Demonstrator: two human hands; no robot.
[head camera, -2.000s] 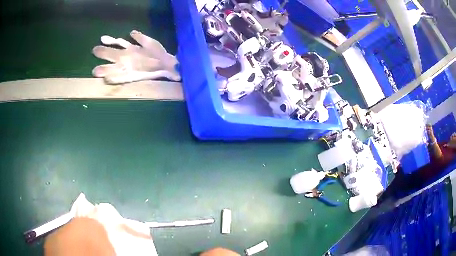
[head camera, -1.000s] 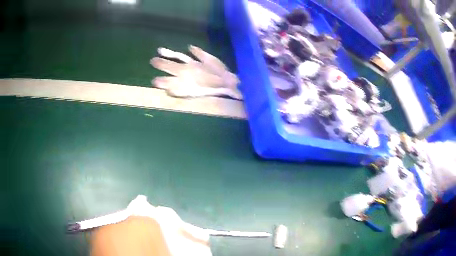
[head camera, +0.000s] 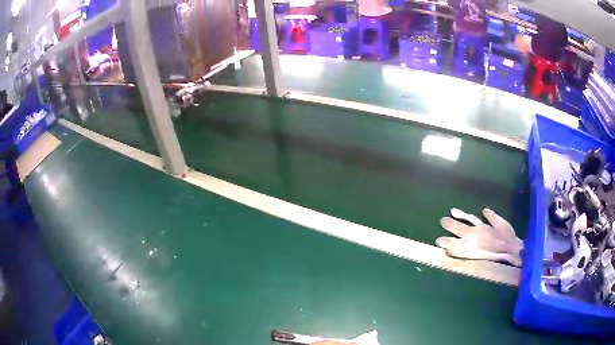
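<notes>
A thin pale tool with a black end (head camera: 284, 335) lies at the bottom edge of the view, beside the tip of a white cloth (head camera: 367, 337). A sliver of skin-toned shape (head camera: 335, 342) shows between them, cut off by the edge. It seems to be part of my left hand; its fingers and any hold are hidden. My right hand is out of the picture. An empty off-white glove (head camera: 482, 237) lies flat across the pale rail. A blue bin (head camera: 534, 222) at the right holds jumbled white model scooters (head camera: 576, 259).
The green bench (head camera: 222, 269) curves away left. A pale rail (head camera: 324, 226) separates it from a green conveyor surface (head camera: 350, 162). Upright posts (head camera: 154, 94) rise from the rails. A cardboard piece (head camera: 39, 155) and blue bins stand far left. People and a red stool (head camera: 543, 75) are at the back.
The view has swung left and up. Glove and scooter bin now appear further right and lower; bottles, blue-handled pliers and small white pieces have left the picture. Most of the cloth is cut off.
</notes>
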